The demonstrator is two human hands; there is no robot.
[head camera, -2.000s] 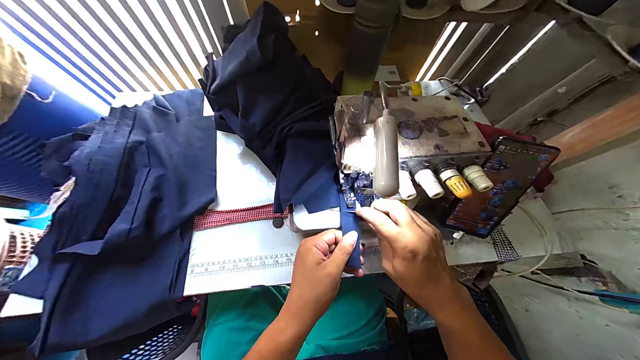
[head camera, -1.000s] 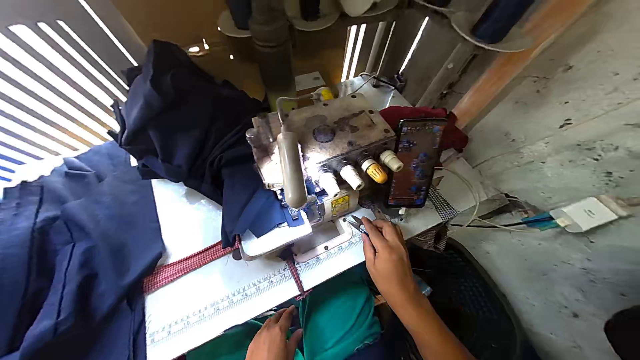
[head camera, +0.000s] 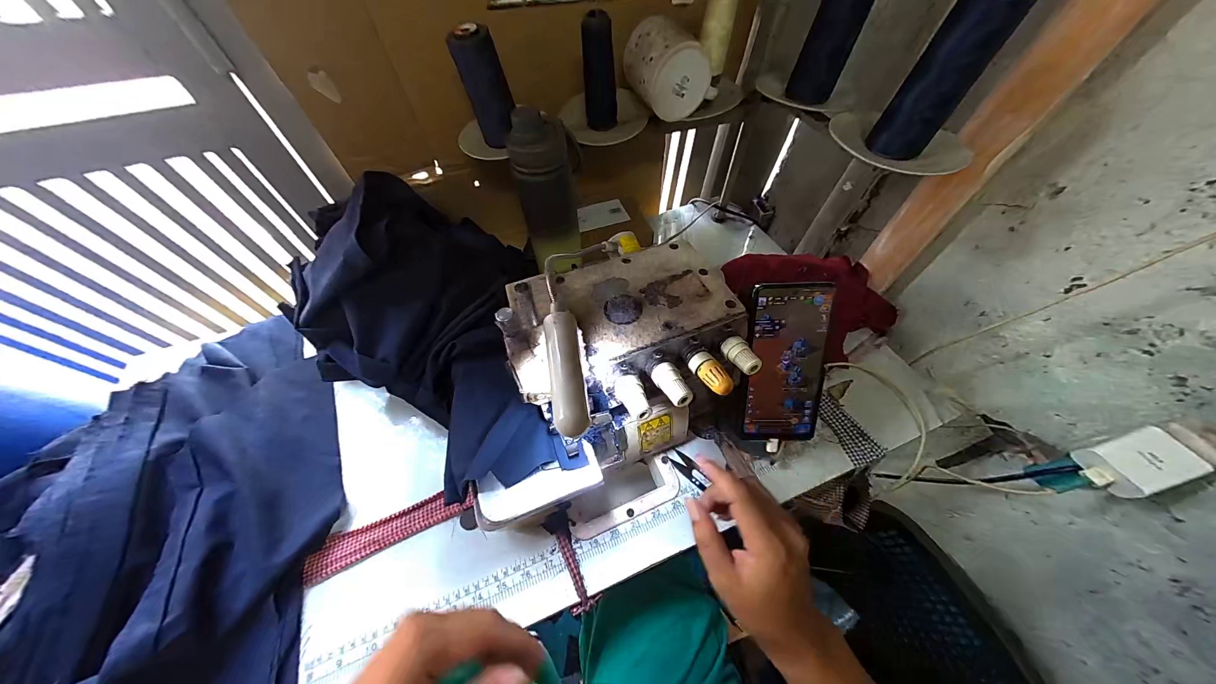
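Note:
My right hand (head camera: pixel 755 551) is at the table's front edge, its fingertips by a small pair of black thread snips (head camera: pixel 688 469); whether it grips them is unclear. My left hand (head camera: pixel 456 646), blurred, is low in the view, its fingers curled over something green that is hard to make out. Between and beyond the hands stands an overlock sewing machine (head camera: pixel 627 304) with white and yellow tension knobs. Navy fabric (head camera: pixel 518 446) lies at its presser foot, running back to a dark heap (head camera: pixel 408 285). A red checked strip (head camera: pixel 389 540) lies left of the machine.
A phone (head camera: pixel 788 361) leans upright right of the machine, before dark red cloth (head camera: pixel 860 304). More navy fabric (head camera: pixel 228 456) covers the left side. Behind stand a bottle (head camera: pixel 543 185) and thread cones (head camera: pixel 598 71). A dark basket (head camera: pixel 912 589) is below right; a printed ruler (head camera: pixel 513 577) runs along the front.
Two seconds ago both hands were together on a navy strip at the machine's front; they are now apart. My left hand has gone down and left. The view has swung right and up.

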